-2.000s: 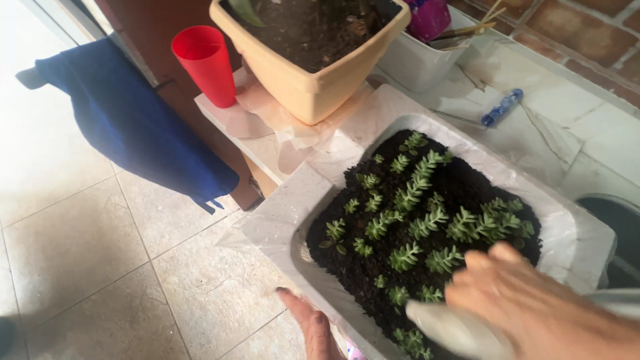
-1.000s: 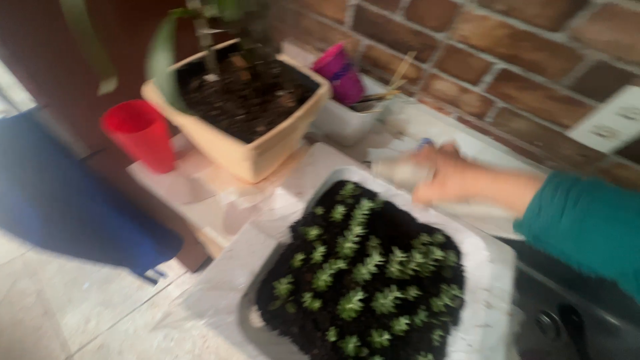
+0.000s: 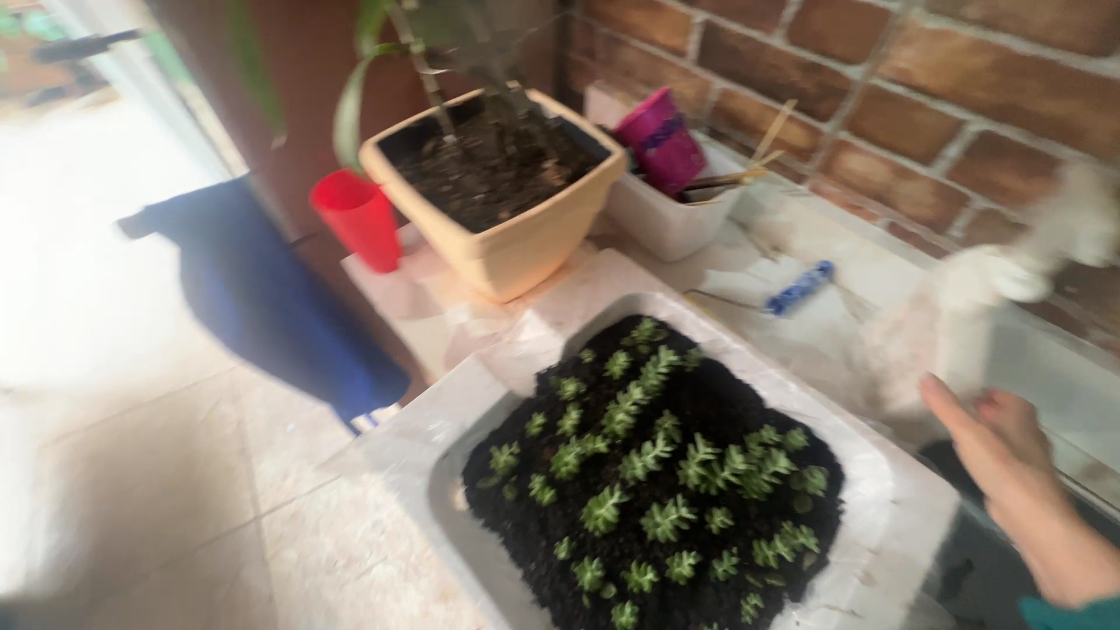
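Note:
My right hand (image 3: pixel 1006 455) is at the right, beside the base of a blurred white spray bottle (image 3: pixel 941 324). Thumb and fingers look apart and do not wrap the bottle; whether they touch it is unclear. To the hand's left, a white plastic-covered tray (image 3: pixel 910 516) holds dark soil (image 3: pixel 726 385) with many small green succulents (image 3: pixel 669 519). My left hand is out of view. A tool with a blue patterned handle (image 3: pixel 800 288) lies behind the tray.
A beige square pot (image 3: pixel 534 249) with a tall plant and a red plastic cup (image 3: pixel 359 219) stand behind the tray. Nearby, a white container (image 3: pixel 669 223) holds a magenta pot (image 3: pixel 662 144). Blue cloth (image 3: pixel 280 297) hangs left; a brick wall (image 3: pixel 910 114) rises behind.
My right hand has moved from over the succulents to the right of the tray; its grip on the whitish object has loosened. My left hand, earlier by the tray's near edge, has left view.

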